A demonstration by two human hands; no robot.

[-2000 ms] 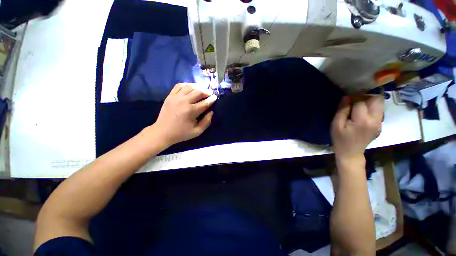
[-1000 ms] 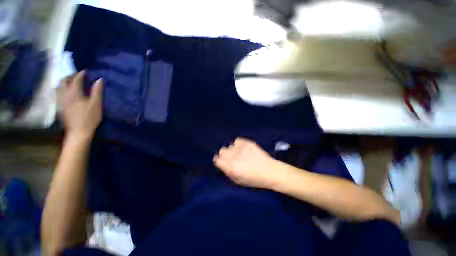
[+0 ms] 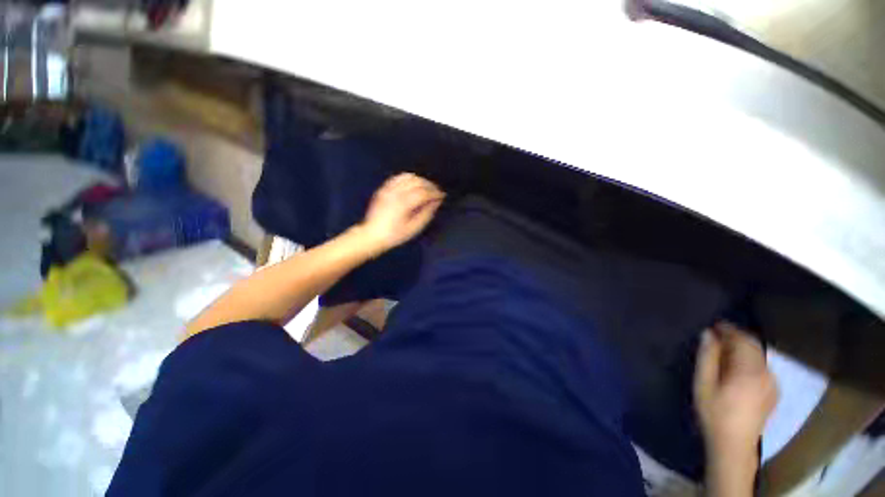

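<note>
Dark navy fabric lies across the wearer's lap, below the front edge of the white table. My left hand is at the fabric's upper left, fingers curled; whether it grips the cloth cannot be told. My right hand is at the fabric's right end, with its fingers closed on the dark cloth. The pocket area of the fabric does not show. The picture is blurred.
The white machine table runs across the top, with part of the machine at the upper right. At left on the floor are a yellow bag and a blue bundle. A wooden tray edge is at lower right.
The view has swung down and left. The navy fabric has moved from the tabletop to the lap. My hands have moved apart from their places on the panel, to below the table edge.
</note>
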